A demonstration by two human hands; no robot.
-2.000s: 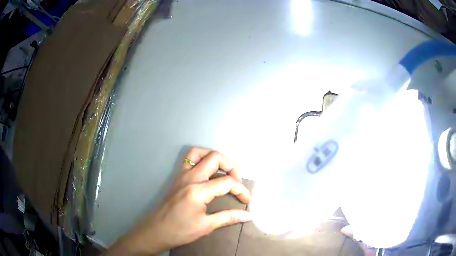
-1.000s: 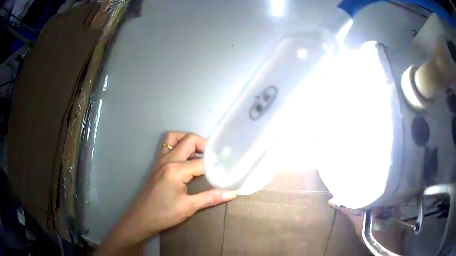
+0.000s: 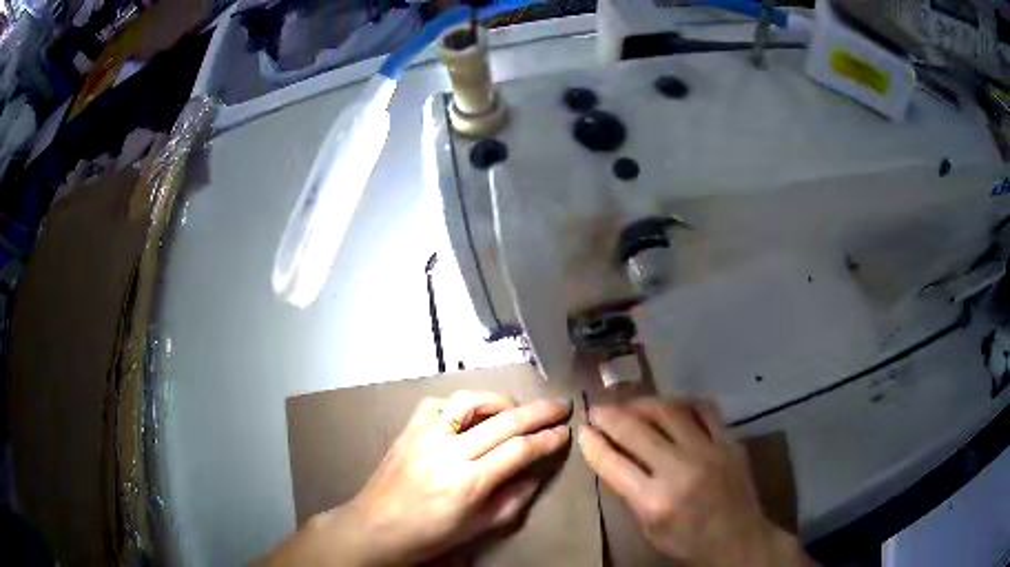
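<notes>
A brown garment panel [image 3: 343, 443] lies on the white table in front of the machine head, with a dark straight seam or folded edge running down its middle. My left hand [image 3: 465, 476], with a ring, has its fingertips on the cloth just left of this line. My right hand [image 3: 676, 476] is bent over the cloth just right of it, fingertips close to the left ones. Both seem to grip the cloth at the line. The white sewing machine head [image 3: 532, 244] stands just beyond; the needle and presser foot cannot be made out.
The lit work lamp [image 3: 338, 194] hangs left of the head on a blue tube. A cream post [image 3: 471, 83] stands on the head. A stack of brown panels [image 3: 72, 354] with a plastic-wrapped edge strip [image 3: 150, 299] lies left. A white bin [image 3: 222, 78] is behind.
The view has swung, so the lamp no longer covers the work and the machine head shows in full. My right hand, mostly hidden before, is in view, and my hands are now close together.
</notes>
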